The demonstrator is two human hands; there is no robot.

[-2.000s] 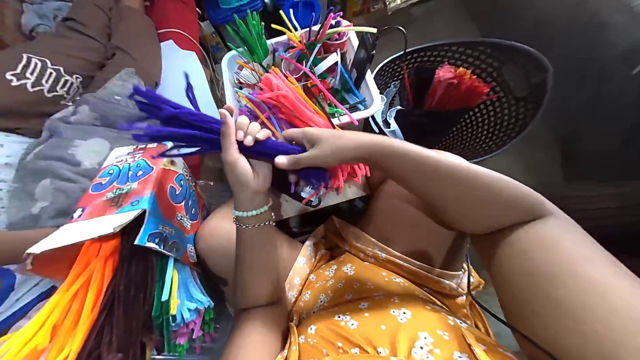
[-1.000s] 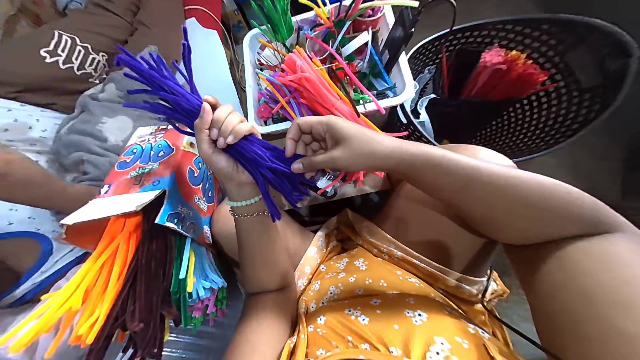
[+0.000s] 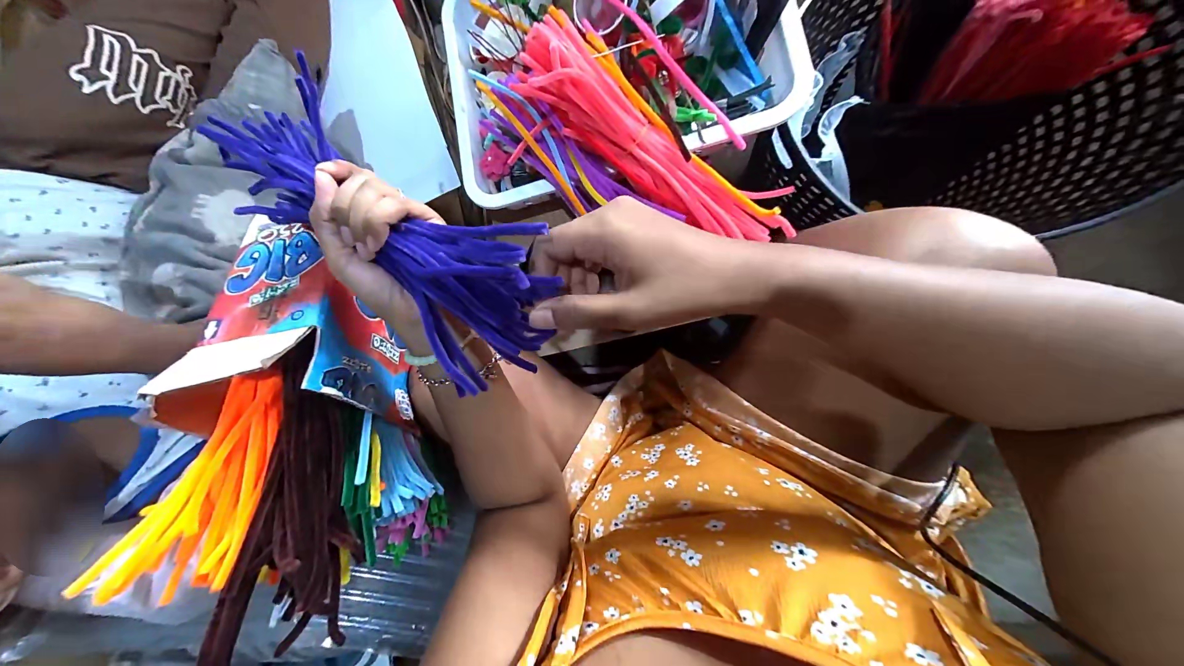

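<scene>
My left hand [image 3: 365, 217] is closed around the middle of a bundle of purple pipe cleaners [image 3: 462, 268], whose ends fan out on both sides of the fist. At the bundle's right end is my right hand [image 3: 629, 264], its curled fingers and thumb touching the purple tips; whether it pinches any of them I cannot tell. Behind my right hand, a bundle of coral-pink pipe cleaners [image 3: 629, 129] leans over the rim of a white plastic basket [image 3: 499, 197]. Left of my left forearm, a printed cardboard box [image 3: 268, 296] holds orange [image 3: 217, 481], dark brown [image 3: 301, 490], green and light blue pipe cleaners.
A black perforated basket [image 3: 999, 166] with red material [image 3: 1036, 46] stands at the upper right. Another person's arm [image 3: 92, 328] reaches in from the left, behind the box. Gray cloth [image 3: 185, 203] and brown fabric [image 3: 213, 46] lie at the upper left. A thin black cord [image 3: 1008, 597] hangs at the lower right.
My left hand keeps its grip on the purple bundle. My right hand was over the bundle beside my left hand two seconds ago and is now at its right end. The view has shifted closer.
</scene>
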